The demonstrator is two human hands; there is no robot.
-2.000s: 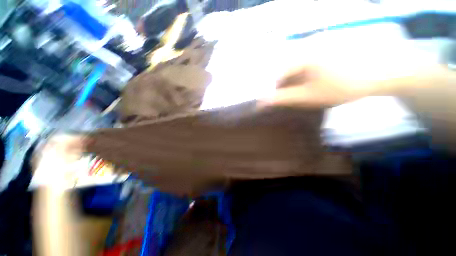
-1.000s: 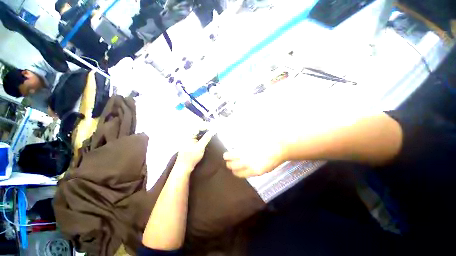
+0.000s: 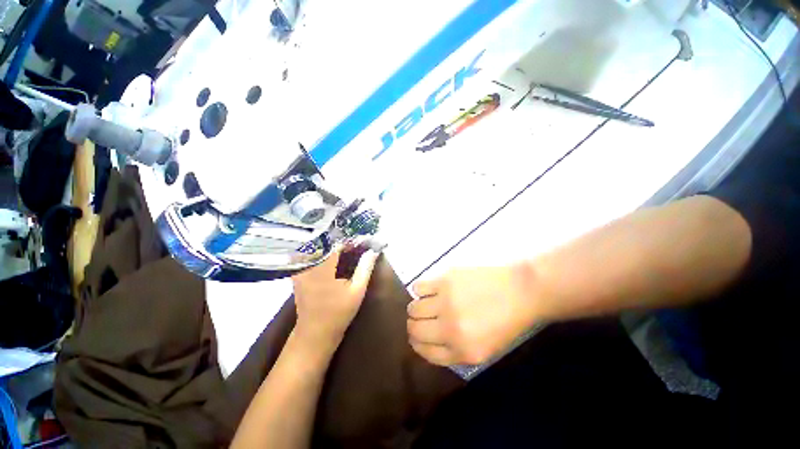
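Brown fabric (image 3: 368,368) lies under both my hands and hangs toward my lap, with more of it bunched at the left. My left hand (image 3: 329,294) is at the cloth's edge beside the needle area (image 3: 355,224), its thumb and fingers pinching the fabric there. My right hand (image 3: 465,316) is curled with its fingers on the cloth's right edge; its fingertips are tucked down, so the hold is partly hidden. The white JACK sewing machine (image 3: 263,131) stands just beyond my hands, with a curved shiny guard at its left end.
Orange-red thread snips (image 3: 460,121) and dark tweezers (image 3: 592,105) lie on the white surface beyond my right hand. A dark seam line runs across the machine bed. A grey post (image 3: 118,136) sticks out at the machine's left. Other equipment stands at the far left.
The view has moved closer to the machine. My left hand stays at the needle area and my right hand stays on the cloth's edge. The other person is out of view.
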